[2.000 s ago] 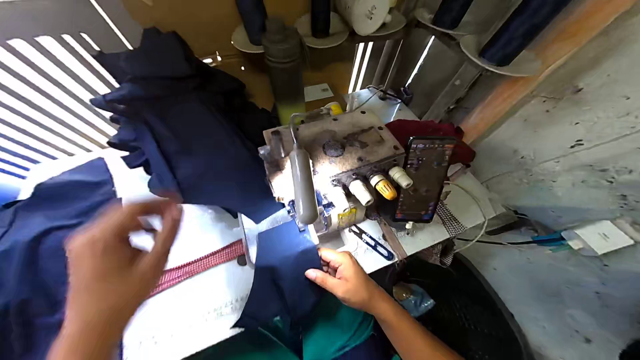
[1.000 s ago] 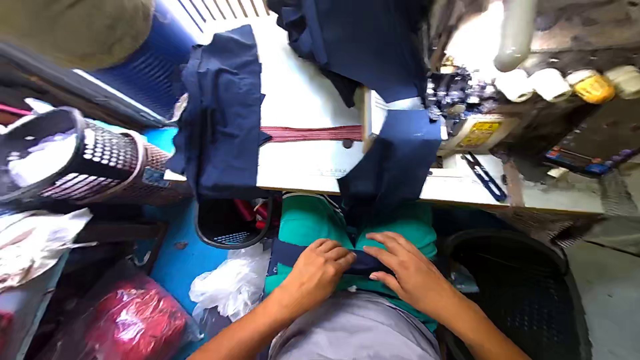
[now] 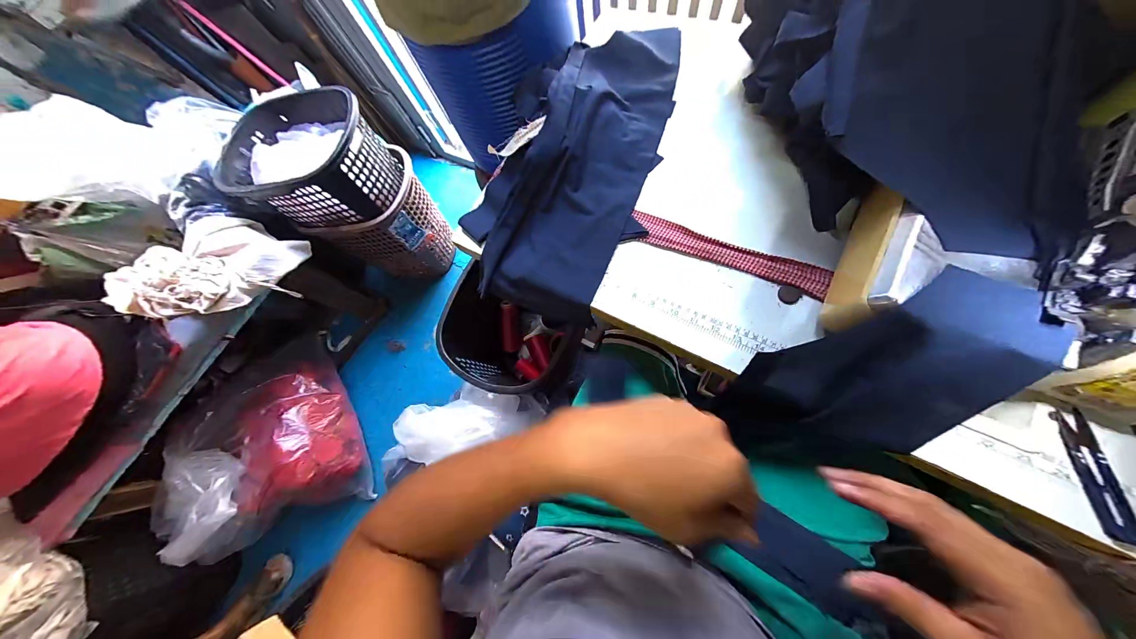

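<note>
My left hand [image 3: 661, 466] is curled over the lap, its fingertips at one end of a narrow navy cloth strip [image 3: 799, 555]; motion blur hides whether it grips the strip. My right hand [image 3: 958, 555] lies at the strip's other end with thumb and fingers apart. Beneath is green cloth [image 3: 808, 506] over the legs. Just beyond, a navy fabric panel [image 3: 887, 364] spans from the table edge to the sewing machine [image 3: 1100, 284], partly seen at the right. A red checked strip [image 3: 728, 253] lies on the white table [image 3: 683, 306], running under a folded navy piece [image 3: 586, 177].
Thread snips [image 3: 1096, 475] lie on the table at right. More navy cloth [image 3: 941, 115] is heaped at the back. A black bin [image 3: 497, 355] with red spools hangs below the table edge. Plastic baskets [image 3: 337, 177] and a bag of red cloth [image 3: 302, 435] stand at left.
The view has swung far down and left. Two seconds ago my right hand was at the navy panel by the machine; now both hands are over the lap. Since one second ago they have moved apart.
</note>
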